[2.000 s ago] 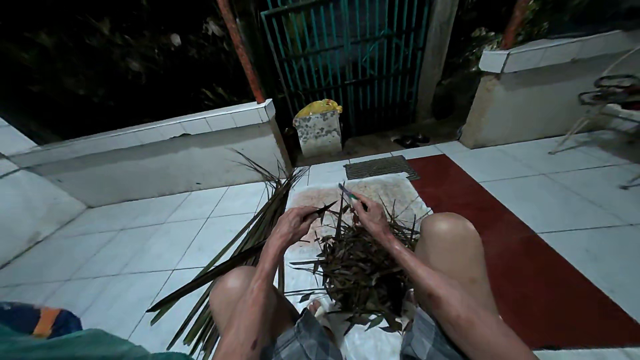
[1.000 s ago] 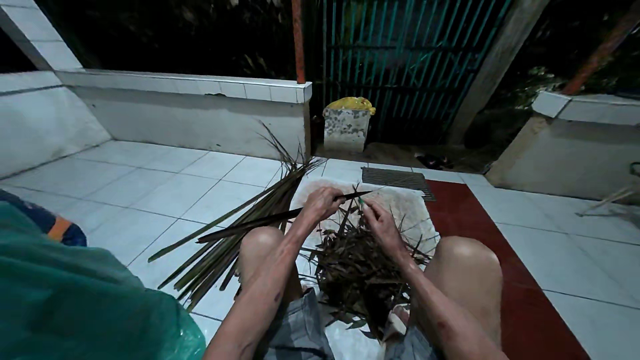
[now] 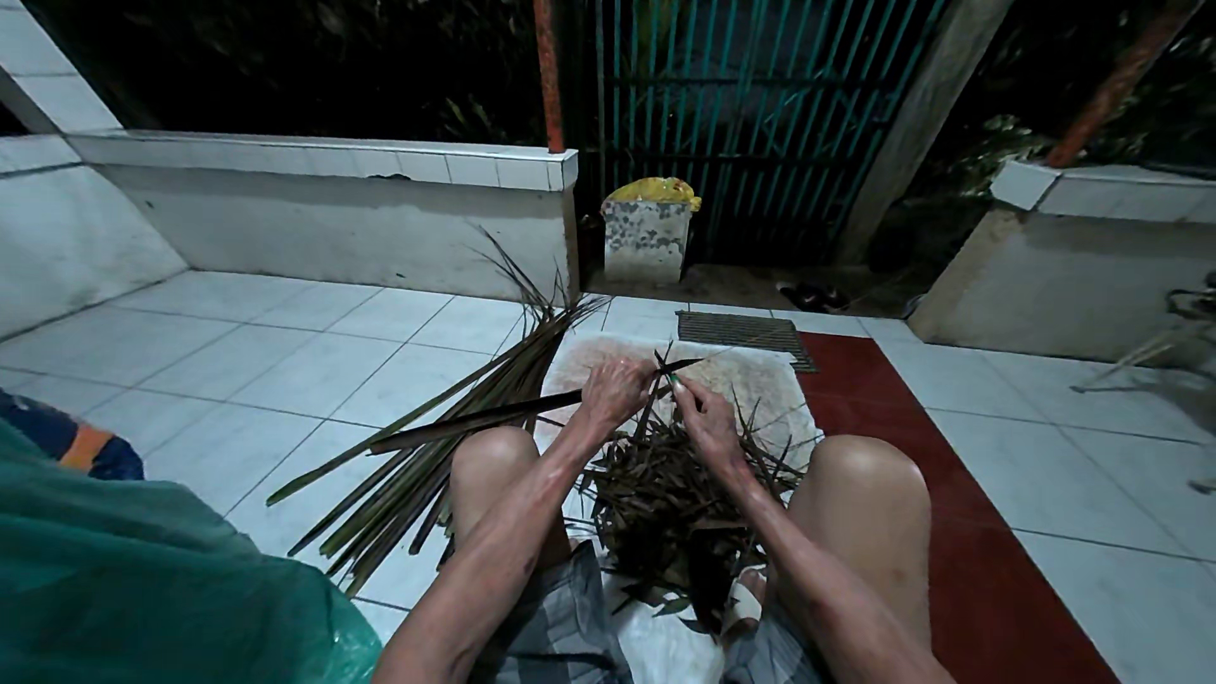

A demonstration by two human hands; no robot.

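My left hand is closed around a long dark palm frond, whose pointed end sticks out to the right past my fingers. Just right of it, my right hand is closed at the frond's end on a small tool with a green part; its blade cannot be made out. Below both hands lies a heap of cut leaf pieces between my knees, partly over a stained whitish sheet. A bundle of long fronds lies on the floor beside my left knee.
Green plastic covers the lower left, by a dark blue and orange item. Ahead are a slatted mat, a concrete block with a yellow bag, and a metal gate. A red strip crosses the tiled floor at right.
The tool's metal blade, seen pointing up two seconds ago, is no longer distinguishable. My hands stay close together over the heap. The view has swung left, bringing the green plastic further in.
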